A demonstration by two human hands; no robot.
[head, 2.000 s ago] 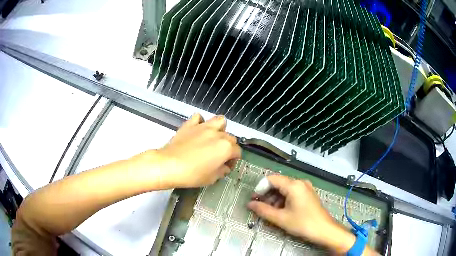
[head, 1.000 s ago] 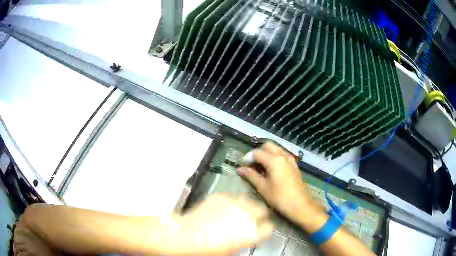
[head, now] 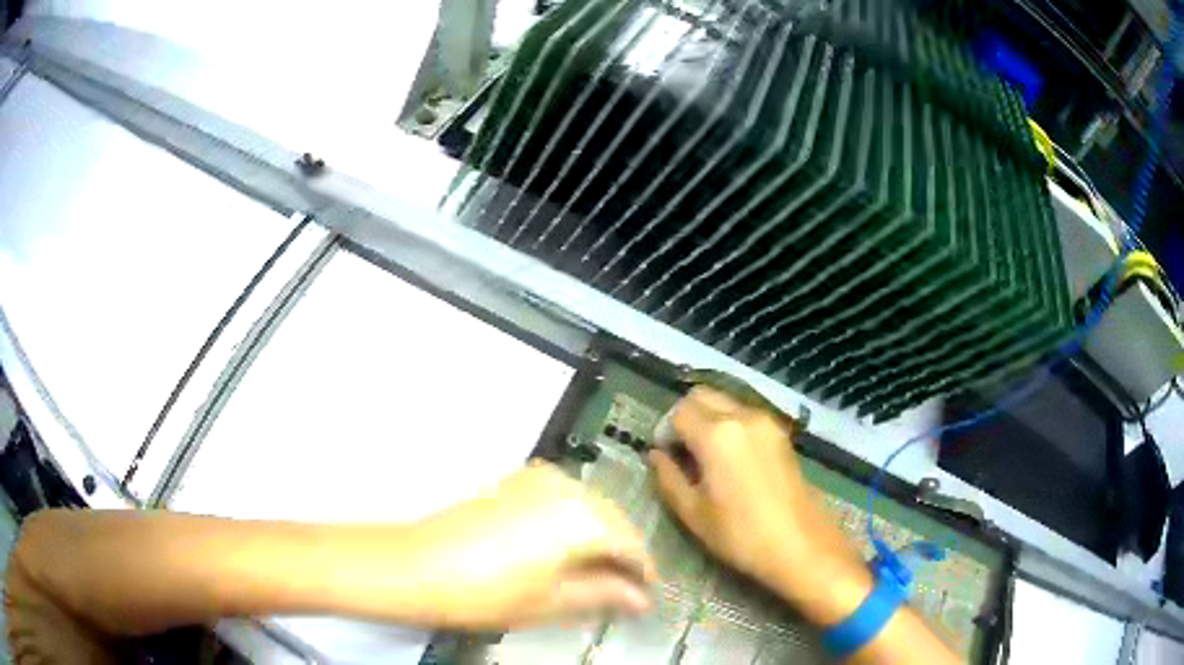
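The pale green PCB panel [head: 610, 491] lies in the dark-edged solder carrier [head: 558, 413] at the lower centre. My right hand [head: 740, 487], with a white finger cot and a blue wrist strap [head: 867, 613], has its fingertips at the panel's upper left part. Small dark components [head: 623, 435] show in a row beside these fingertips. Whether the fingers pinch a part is hidden. My left hand [head: 552, 552] is blurred over the panel's left part, fingers curled down; I cannot tell if it holds anything.
Behind the carrier stands the rack of upright green boards [head: 831, 195]. A metal rail [head: 429, 276] runs across the white bench. A black tray [head: 1039, 435] and white units with yellow rings [head: 1130, 318] are at the right. A thin blue cord [head: 961, 422] runs from the wrist strap to the upper right.
My left hand has moved from the carrier's upper edge down over the panel. My right hand has moved up to the panel's upper left. More small dark parts show there than one second ago.
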